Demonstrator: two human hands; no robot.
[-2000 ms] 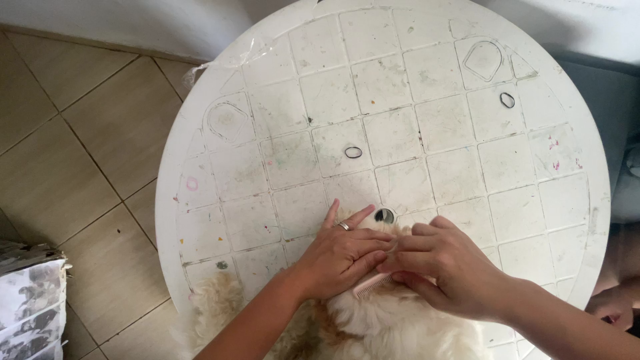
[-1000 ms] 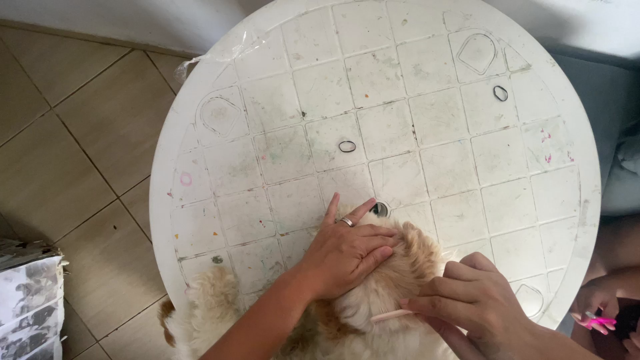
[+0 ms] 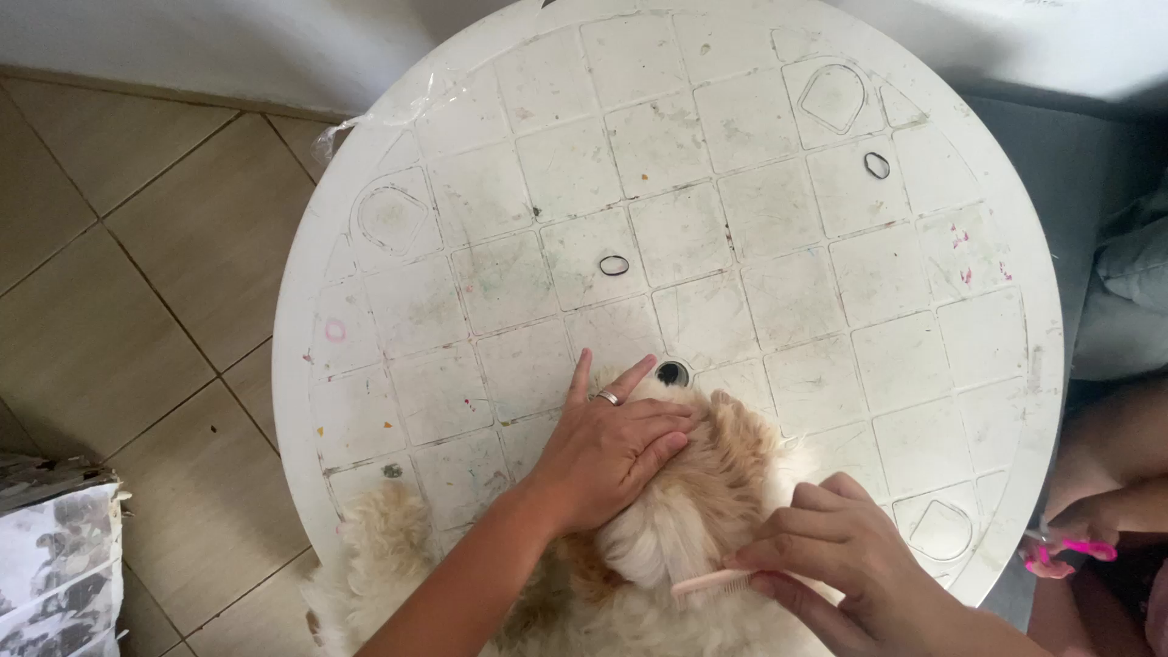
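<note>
A dog with long cream and tan fur (image 3: 721, 456) lies on a round white plastic table (image 3: 557, 173) at the bottom of the view. My left hand (image 3: 611, 456), with a ring on one finger, rests on the fur with its fingers spread. A pale pink comb (image 3: 714, 584) is pinched between the thumb and fingers of my right hand (image 3: 812, 566). The comb's teeth touch the fur, to the right of my left forearm.
Two small dark elastic bands (image 3: 614, 265) (image 3: 877, 165) lie on the table near its centre hole (image 3: 672, 372) and upper right. Clear plastic film (image 3: 383, 114) hangs at the upper left edge. At right, a person's hand (image 3: 1086, 529) holds pink-handled scissors (image 3: 1077, 549).
My right hand has moved down and to the right, away from my left hand, with the comb. My left hand has stayed on the fur. The pink-handled scissors have come into view at right.
</note>
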